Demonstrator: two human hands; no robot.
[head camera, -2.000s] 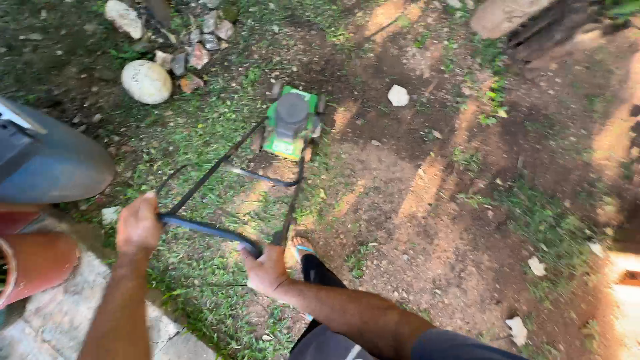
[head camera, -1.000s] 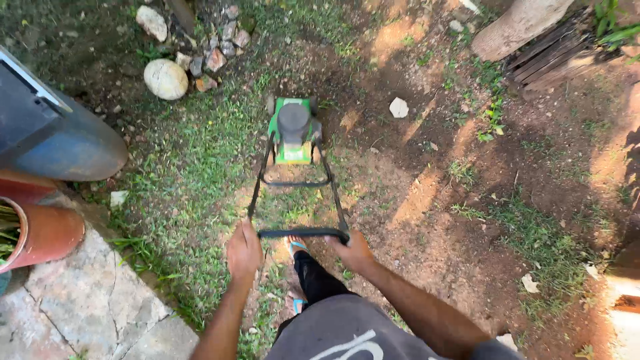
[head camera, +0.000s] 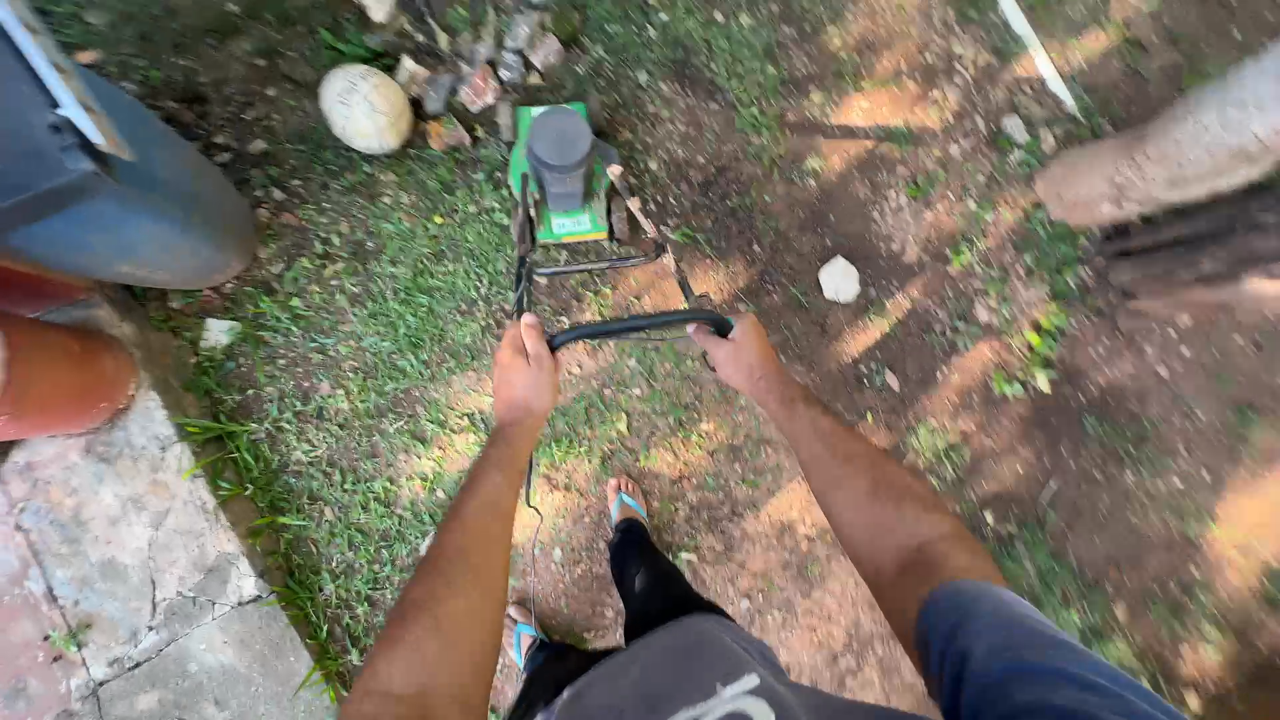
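Observation:
A green lawn mower (head camera: 562, 175) with a dark grey motor cover stands on patchy grass, ahead of my feet. Its black push handle (head camera: 640, 323) reaches back toward me. My left hand (head camera: 526, 370) grips the handle's left corner, and my right hand (head camera: 738, 352) closes around its right end. A thin dark cable (head camera: 537, 540) hangs from the left side of the handle and runs down by my left foot. Both feet wear light blue flip-flops (head camera: 628, 507).
At the upper left, a round pale stone (head camera: 366, 108) and smaller rocks (head camera: 478, 88) lie close to the mower. A blue-grey container (head camera: 150, 200), a terracotta pot (head camera: 65, 378) and cracked paving (head camera: 150, 540) line the left. A tree trunk (head camera: 1160, 150) is at right.
The mower has moved forward, closer to the pale stone and rocks. Two seconds ago its handle was slanted toward the left; now it points nearly straight back. Both hands have stayed on it.

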